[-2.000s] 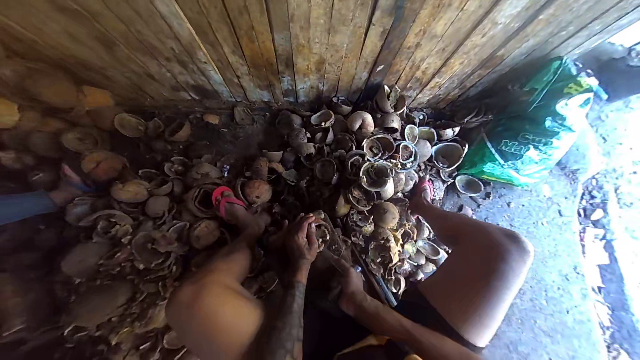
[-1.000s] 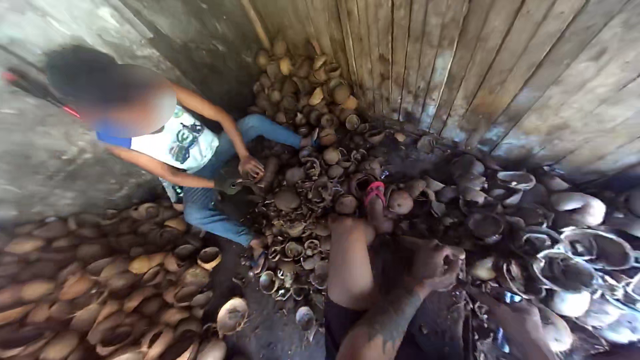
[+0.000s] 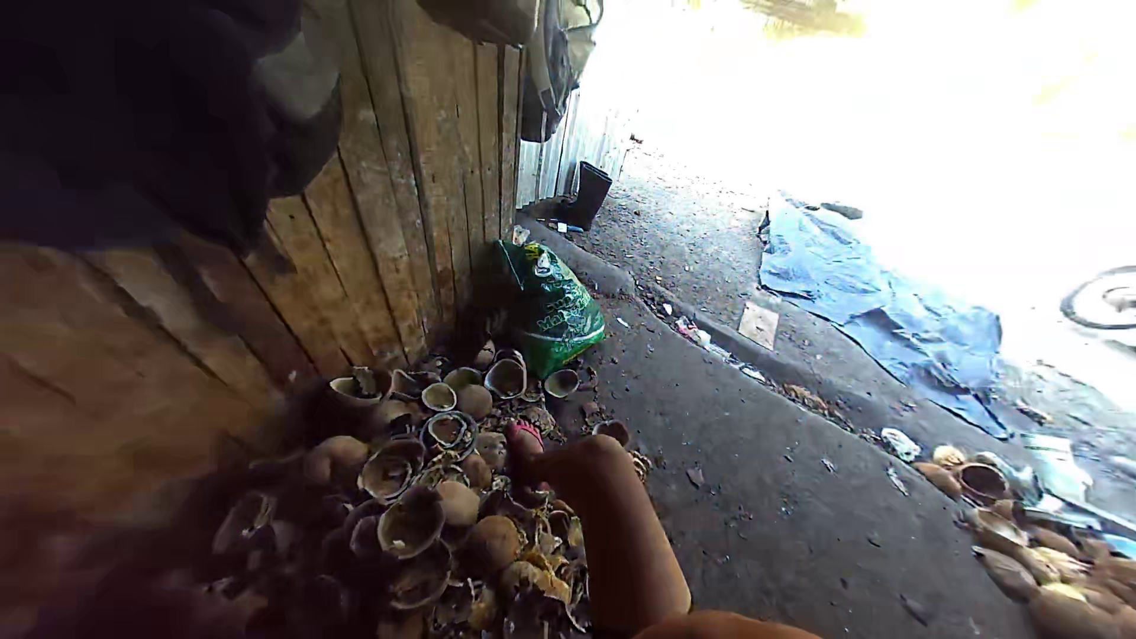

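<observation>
Neither of my hands is in the frame of now, so what they hold is hidden. A heap of coconut shells (image 3: 413,524) fills the ground at the lower left, many of them split into halves and cups, some whole. My bent leg (image 3: 621,541) comes up from the bottom edge, and my foot in a pink-strapped sandal (image 3: 525,435) rests at the right side of the heap. Husk scraps (image 3: 537,577) lie beside the shin. One half shell (image 3: 561,383) sits by the foot of a green plastic sack (image 3: 555,306).
A plank wall (image 3: 399,177) runs along the left, with dark cloth (image 3: 133,115) hanging over it. A black rubber boot (image 3: 589,195) stands beyond the sack. Right of the concrete floor (image 3: 737,479) lie a blue tarp (image 3: 874,284) and more coconut shells (image 3: 1056,568).
The view has swung far to the right, toward the bright outdoors. My hands, together between my knees in both earlier frames, are out of view, as is the seated person seen one second ago.
</observation>
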